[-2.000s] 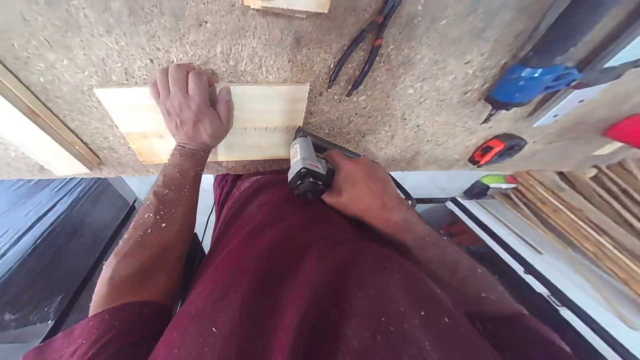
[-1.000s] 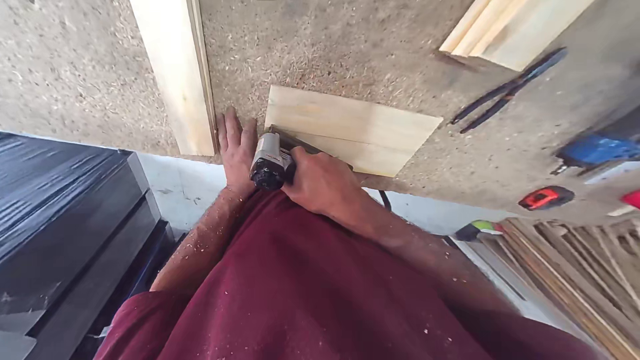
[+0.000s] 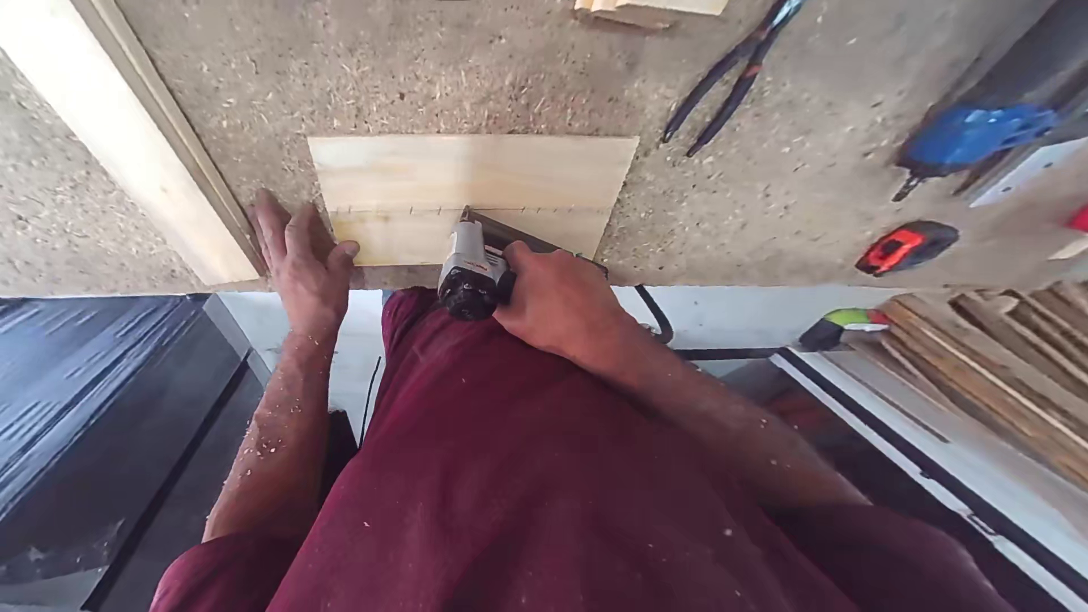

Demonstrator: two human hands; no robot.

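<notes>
My right hand (image 3: 561, 297) grips a pneumatic nailer or stapler (image 3: 472, 263), whose nose rests on a pale wooden panel (image 3: 476, 170) near the bench's front edge. A lengthwise line with several short marks crosses the panel under the nose. A black hose (image 3: 656, 314) hangs below the bench edge by my right wrist. My left hand (image 3: 297, 255) lies at the panel's left end, fingers apart, its thumb at the panel's corner and its fingertips beside a long pale board (image 3: 144, 144). Whether the thumb presses on the panel cannot be told.
Pincers (image 3: 731, 81) lie on the chipboard bench (image 3: 544, 93) at upper right. Farther right are a blue power tool (image 3: 969, 140) and a red and black tape measure (image 3: 908, 246). Wood pieces (image 3: 654, 7) sit at the top edge, wooden strips (image 3: 994, 374) at lower right.
My left hand has moved off the panel's top to its left end. The nailer in my right hand has moved along the panel, away from its right end, then back from its left end. The view has shifted.
</notes>
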